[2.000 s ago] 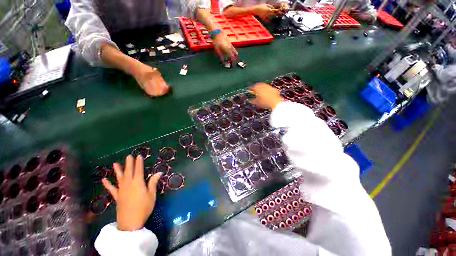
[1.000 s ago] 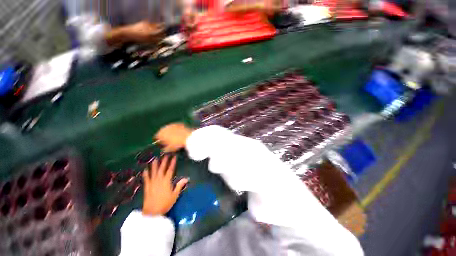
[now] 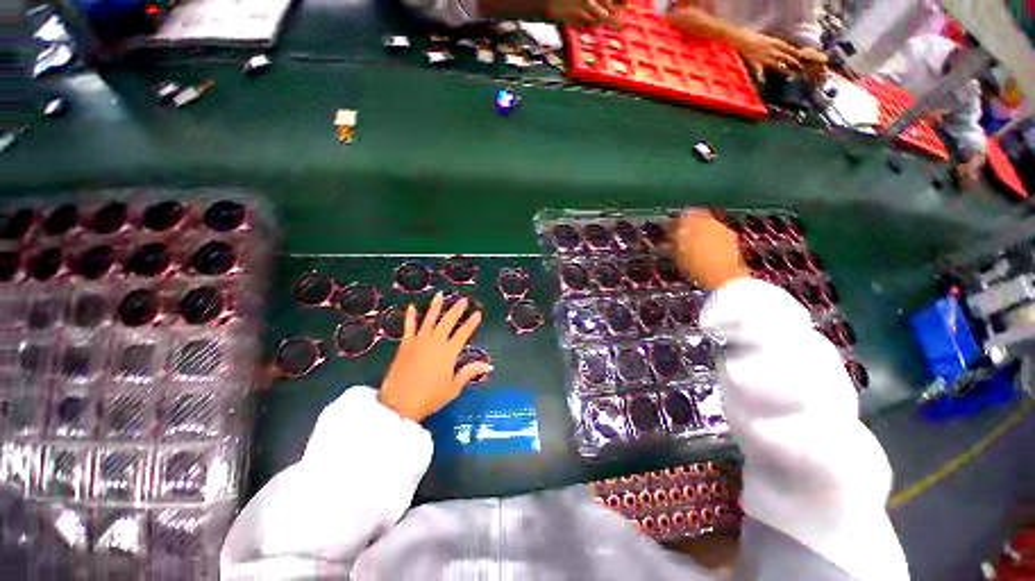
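Several loose watch cases (image 3: pixel 358 336), black with copper rims, lie on the green bench between two clear trays. My left hand (image 3: pixel 431 358) is spread palm down over some of them, with a case showing under its fingers and thumb; I cannot tell if it grips one. My right hand (image 3: pixel 706 247) is over the upper middle of the right blister tray (image 3: pixel 577 437), whose pockets hold watch cases. Its fingers are blurred, so I cannot tell whether it holds a case. The blue sheet (image 3: pixel 496 424) lies below my left hand.
The left blister tray (image 3: pixel 187 363) holds cases in its upper rows. A carton of small round parts (image 3: pixel 670 499) is below the bench edge. Across the bench are small loose components (image 3: pixel 345 123), a red parts tray (image 3: pixel 670 57) and other workers' hands (image 3: pixel 766 51). A blue bin (image 3: pixel 948 335) is at right.
My right hand has moved from the loose cases, beside my left hand, back over the right tray. My left hand stays over the loose cases. The camera view has shifted.
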